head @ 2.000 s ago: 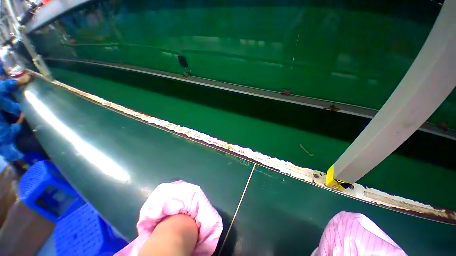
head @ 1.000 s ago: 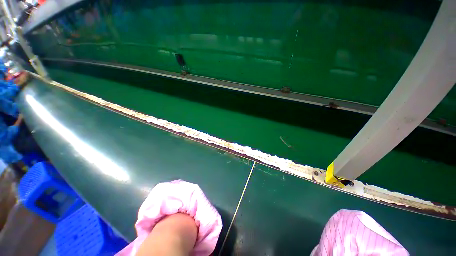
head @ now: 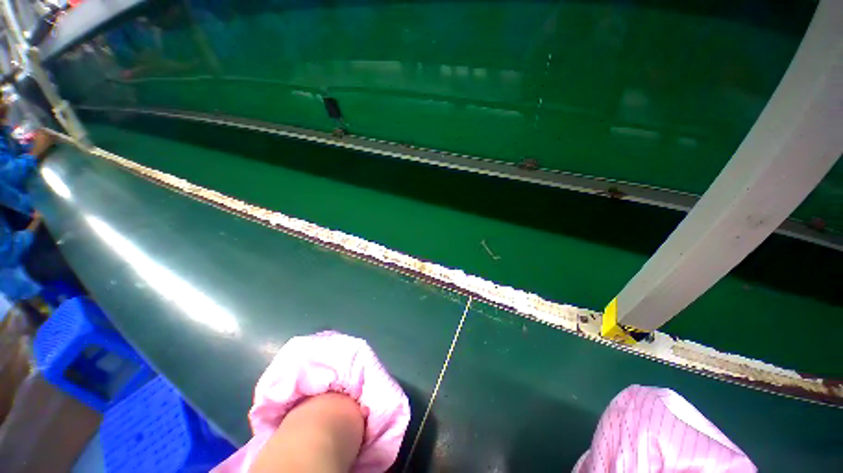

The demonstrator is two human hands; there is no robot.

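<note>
A pink sleeve cuff (head: 325,362) lies over the dark green worktop (head: 277,296) at bottom centre-left. Bare skin of my left hand or wrist (head: 312,434) shows inside its opening; no fingers can be made out, so its grip is hidden. A pink striped sleeve (head: 652,434) shows at bottom right, cut off by the lower edge. My right hand is not in view. No held object is visible. A thin pale seam (head: 444,374) crosses the worktop between the two sleeves.
A ragged whitish-brown strip (head: 370,251) separates worktop and green belt (head: 407,217). A thin pale scrap (head: 490,249) lies on the belt. A grey post (head: 730,203) with yellow tape slants at right. Blue stools (head: 152,430) and a blue-sleeved person (head: 17,180) are at left.
The thin pale scrap has moved left along the belt. The person at far left has shifted slightly. My sleeves and the visible skin have stayed nearly still.
</note>
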